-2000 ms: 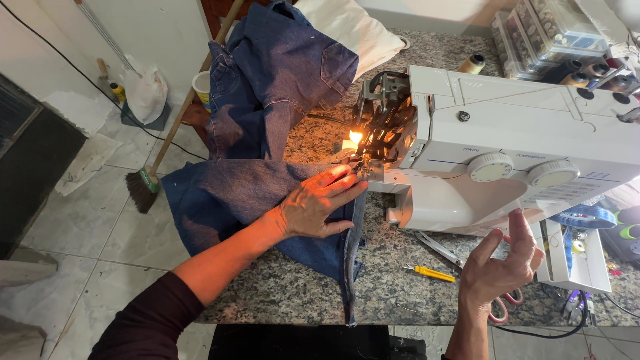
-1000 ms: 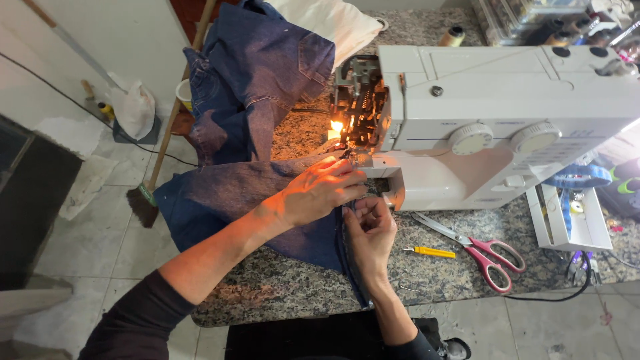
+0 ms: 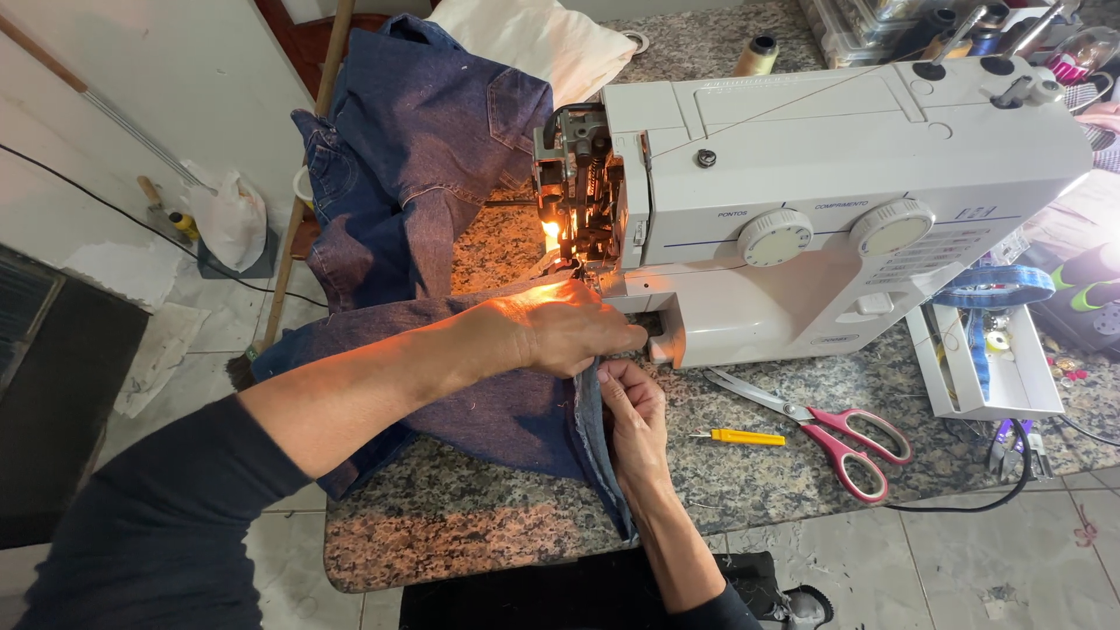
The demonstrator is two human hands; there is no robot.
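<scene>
Blue denim trousers [image 3: 420, 122] are draped over the granite worktop, one part running under the needle area of a white sewing machine [image 3: 822, 175]. The machine's end cover is off and its lamp glows. My left hand [image 3: 560, 328] lies on the denim just in front of the needle area, fingers curled at the cloth; the fingertips are partly hidden. Close below it, my right hand [image 3: 634, 402] pinches the folded denim edge [image 3: 595, 437] between thumb and fingers. The needle itself cannot be made out.
On the granite worktop [image 3: 472, 525], scissors with red handles [image 3: 840, 433] and a yellow seam ripper [image 3: 744, 437] lie right of my right hand. A white tray [image 3: 997, 402] with sewing items stands farther right. White cloth [image 3: 525, 44] and a thread spool [image 3: 757, 57] are behind.
My right hand has come from over the scissors to the denim edge and taken hold of it. My left hand, flat on the cloth before, is now curled near the needle area.
</scene>
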